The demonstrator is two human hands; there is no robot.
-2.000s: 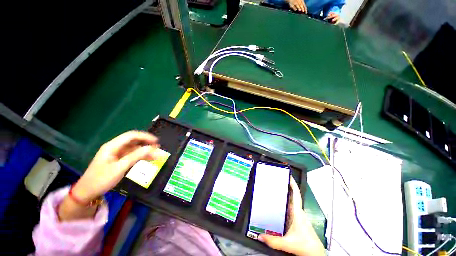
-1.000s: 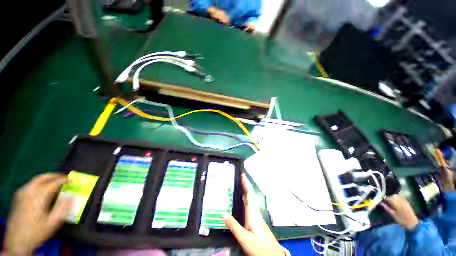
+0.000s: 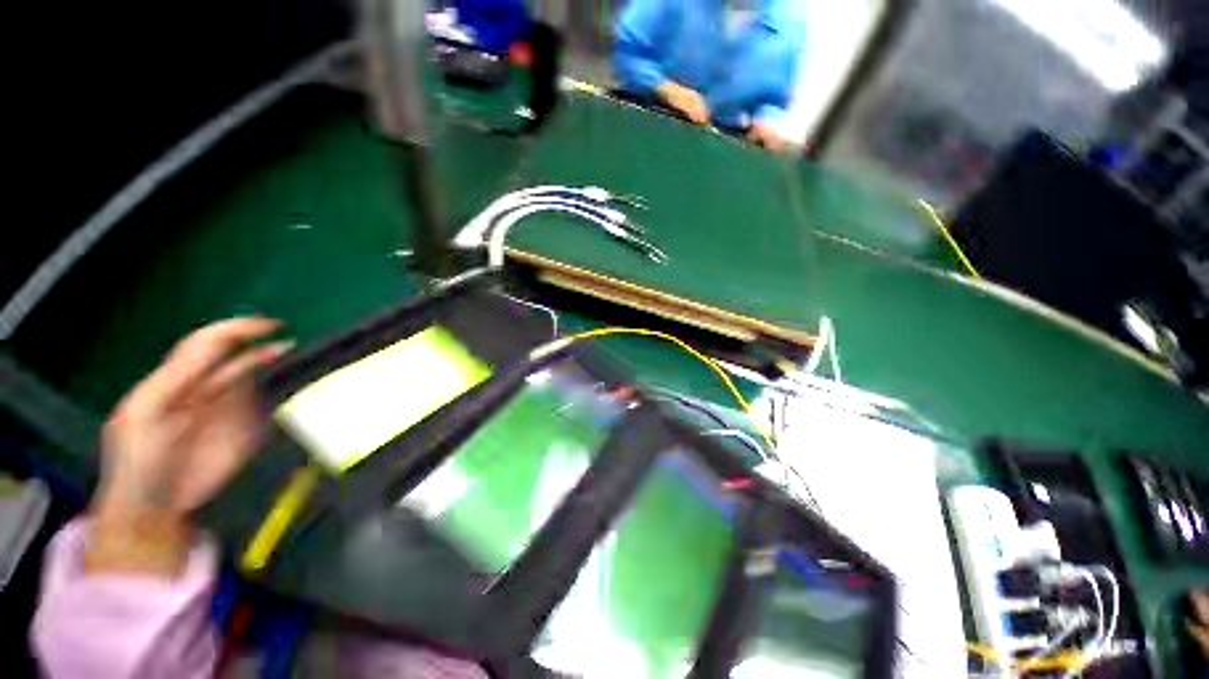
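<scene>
The black phone tray [image 3: 524, 604] is tilted and appears raised off the bench, and the frame is blurred. Its far-left slot holds a yellow-white card [image 3: 385, 398]. The other slots hold three smartphones: one left [image 3: 517, 464], one in the middle [image 3: 650, 564] and one right [image 3: 809, 617], cut off by the bottom edge. Their screens show green and white glare. My left hand [image 3: 199, 425] is left of the tray, fingers apart and empty, its fingertips close to the tray's edge. My right hand is not visible.
White test cables [image 3: 557, 206] lie on the raised platform [image 3: 650, 292] behind the tray. A yellow cable [image 3: 676, 348], paper sheets [image 3: 875, 517] and a power strip [image 3: 981, 570] are to the right. Yellow tape [image 3: 279, 517] shows left. A person in blue [image 3: 716, 60] sits opposite.
The tray has gone from lying flat to tilted and higher, nearer the camera. My left hand has come off the card. My right hand has left the view. The camera view has shifted.
</scene>
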